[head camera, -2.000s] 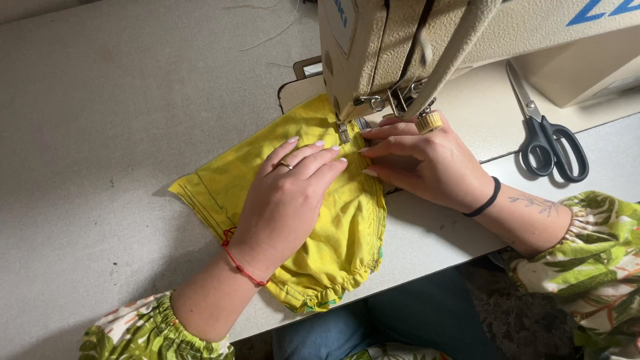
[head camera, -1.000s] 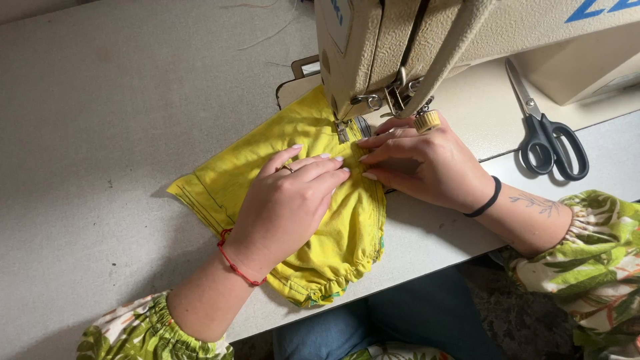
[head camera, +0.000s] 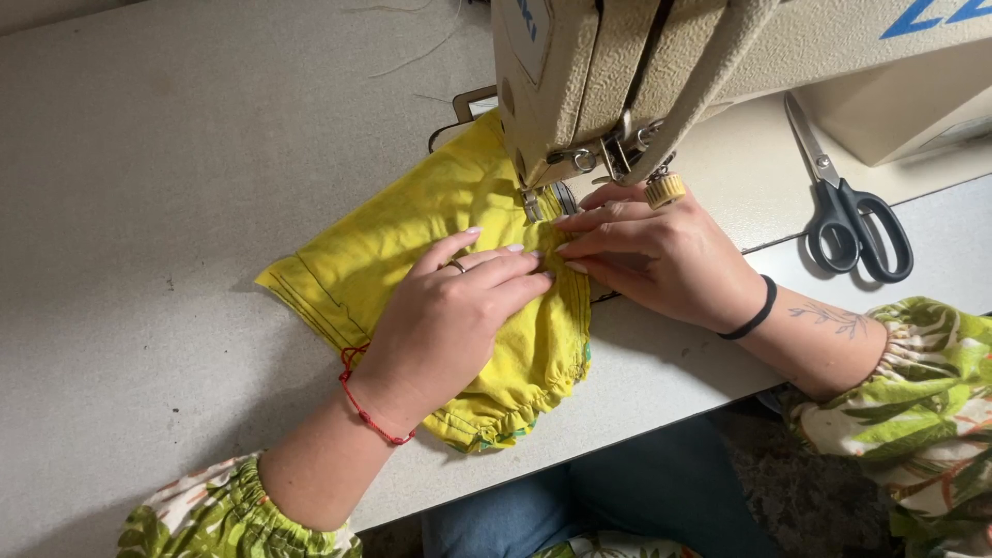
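A yellow fabric piece with a gathered lower edge and dark stitch lines lies beneath the head of a sewing machine. The presser foot rests on the cloth near its right edge. My left hand lies on the fabric, palm down and fingers apart, below and left of the foot. Just right of the foot, my right hand pinches the fabric's right edge between thumb and fingers. The needle tip cannot be made out.
Black-handled scissors lie right of my right hand, across the machine bed and the grey table. Loose threads lie at the top of the table. The table's front edge runs below the fabric, above my legs.
My left hand has shifted slightly with the cloth, and the lower gathered edge has moved a little. My right hand stays at the same edge by the presser foot.
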